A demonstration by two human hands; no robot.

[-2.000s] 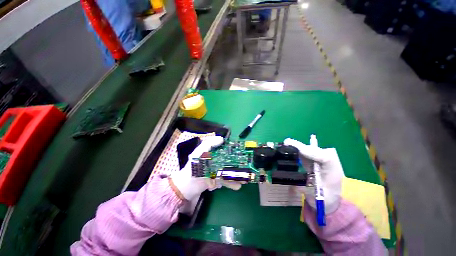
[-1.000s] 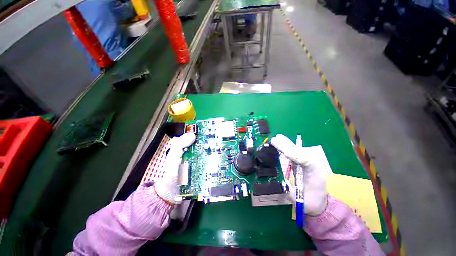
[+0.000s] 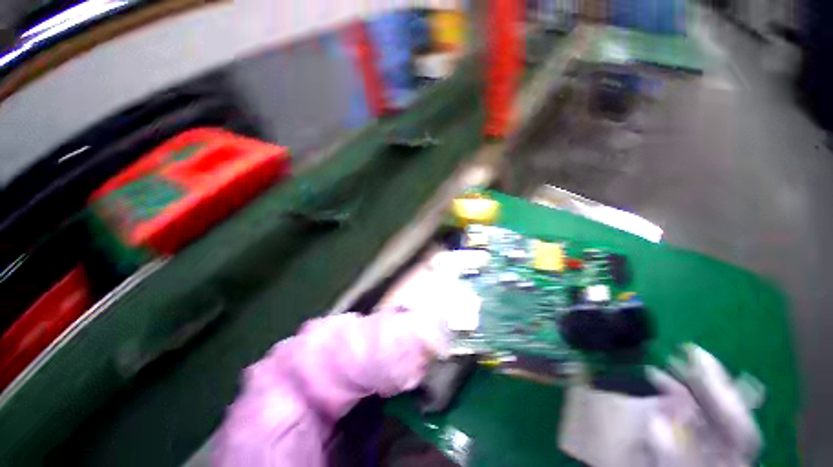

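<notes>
The view is blurred. A green circuit board (image 3: 521,315), component side up, is above the green mat (image 3: 731,301), with black parts at its right and a yellow part near its far edge. My left hand (image 3: 438,296), white-gloved, holds the board's left edge. My right hand (image 3: 708,410), also white-gloved, is at the lower right, below and right of the board's black parts. Whether it touches the board or holds the pen cannot be told. A white sheet (image 3: 589,429) lies beside it.
A yellow round container (image 3: 476,209) stands at the mat's far left corner. The dark green conveyor (image 3: 265,274) runs along the left, with blurred boards on it. A red tray (image 3: 215,205) is beyond it, near a red-wrapped post (image 3: 502,68). A black tray is partly hidden beneath my left arm.
The view has swung left, showing more of the conveyor and red tray. My right hand has moved down, away from the board's right edge. The board stays in my left hand.
</notes>
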